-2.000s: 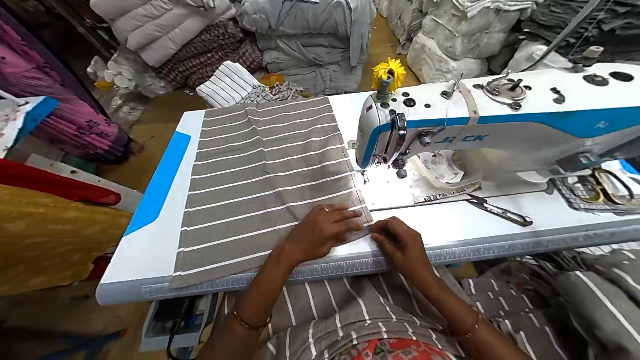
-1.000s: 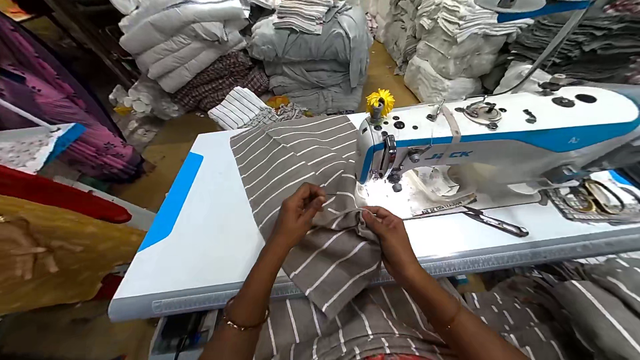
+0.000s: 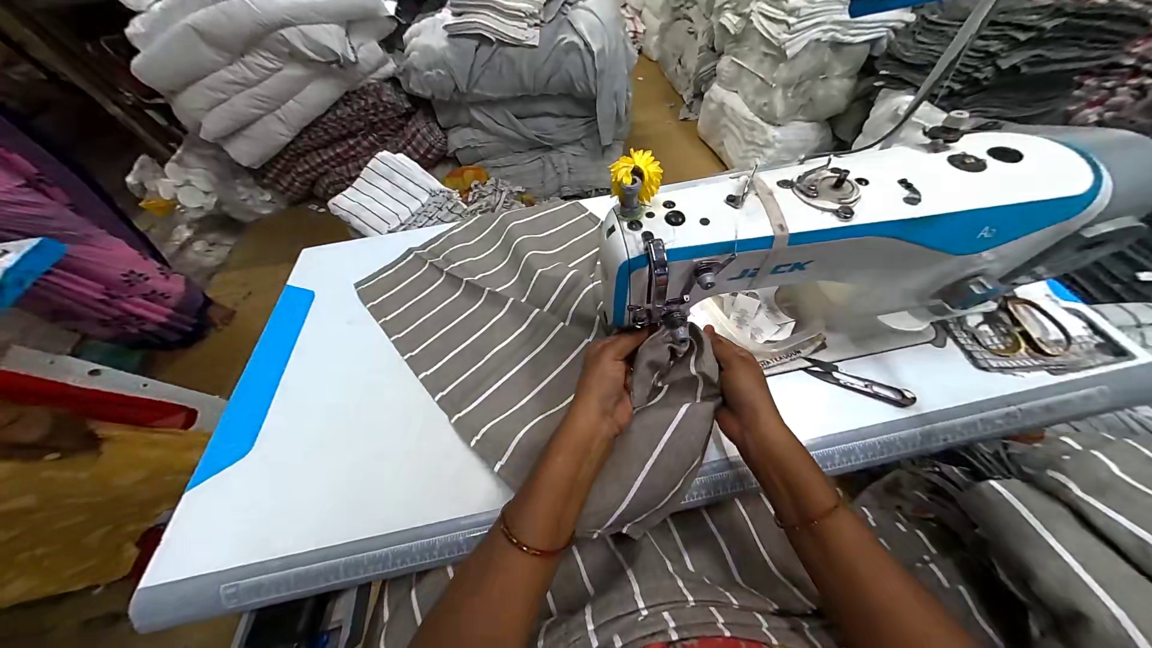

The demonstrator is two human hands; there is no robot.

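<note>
A grey fabric with white stripes [image 3: 504, 333] lies over the white sewing table and bunches up below the needle area of a white and blue Jack sewing machine [image 3: 864, 225]. My left hand [image 3: 612, 382] grips the bunched cloth on its left side, close to the machine head. On the other side, my right hand [image 3: 740, 382] holds the cloth's right edge near the needle. The fingertips of both hands are partly hidden by cloth and machine, and the needle itself is hard to see. One end of the fabric hangs over the table's front edge.
Thread snips [image 3: 859, 382] lie right of my right hand, beside a wire tray [image 3: 1035, 333] with scissors. A ruler strip runs along the table's front edge [image 3: 360, 562]. Stacked cloth bundles [image 3: 531, 90] stand behind. At the left is a person in pink cloth [image 3: 117, 261].
The striped fabric lay flat across the table; it is now turned and gathered at the machine head. Both hands have moved up with it to the needle area.
</note>
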